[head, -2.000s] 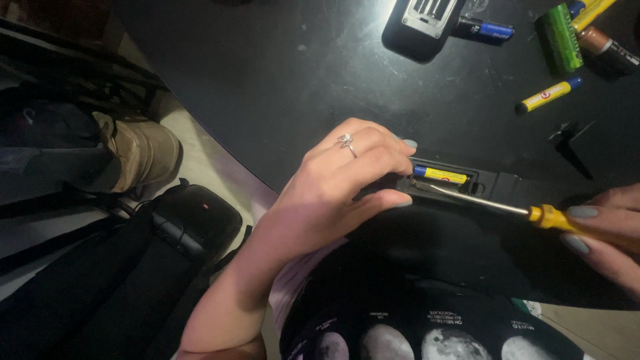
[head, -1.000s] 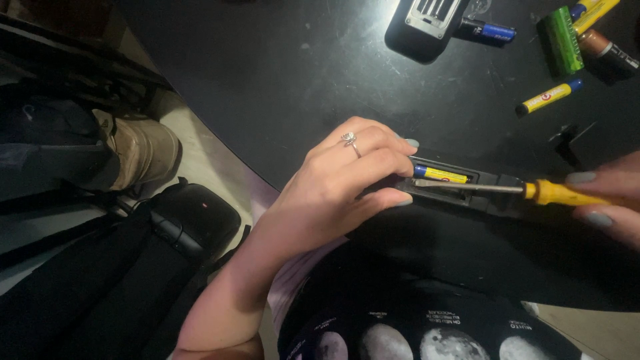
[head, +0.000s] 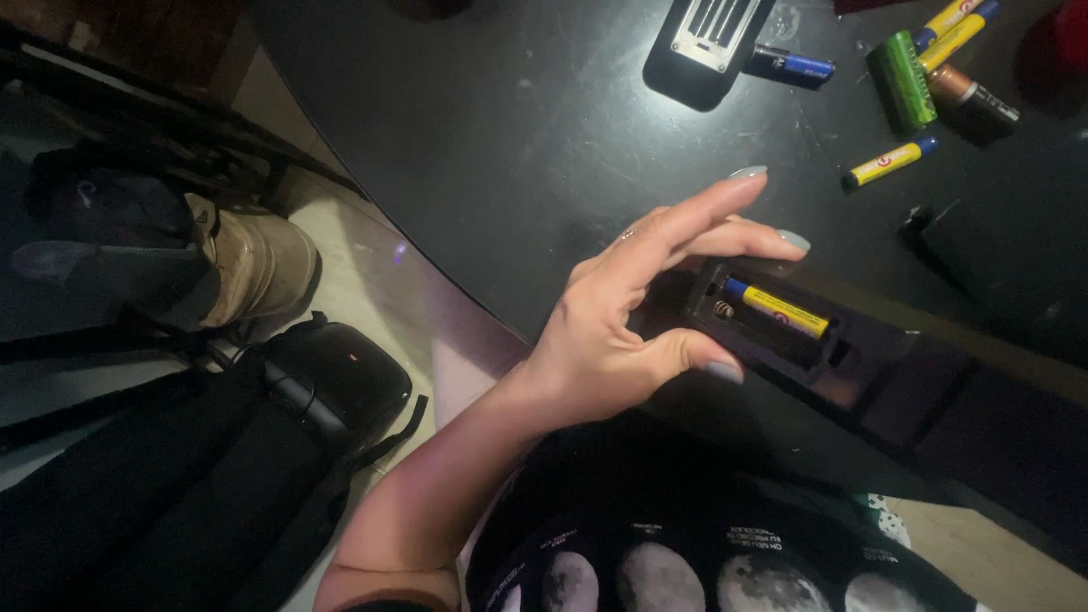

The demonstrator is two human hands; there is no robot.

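Observation:
A black remote control (head: 858, 382) lies with its battery compartment facing up, its near end in my left hand (head: 633, 314). The thumb is on one side edge, and the fingers are around the other side. One yellow and blue battery (head: 778, 308) sits in the compartment; the slot beside it holds no battery, and a coil spring (head: 724, 309) shows at its end. My right hand is out of view, and so is the screwdriver.
Another yellow battery (head: 890, 164) lies on the black table (head: 476, 153). Behind it are a green battery (head: 903, 81), a copper-topped battery (head: 973, 98) and more yellow ones. A black device (head: 710, 51) stands near a blue battery (head: 792, 66). Left of the table is a black bag (head: 340, 374).
My right hand and the yellow-handled screwdriver have left the view. The fingers of my left hand have spread and lifted partly off the remote, whose compartment shows more fully.

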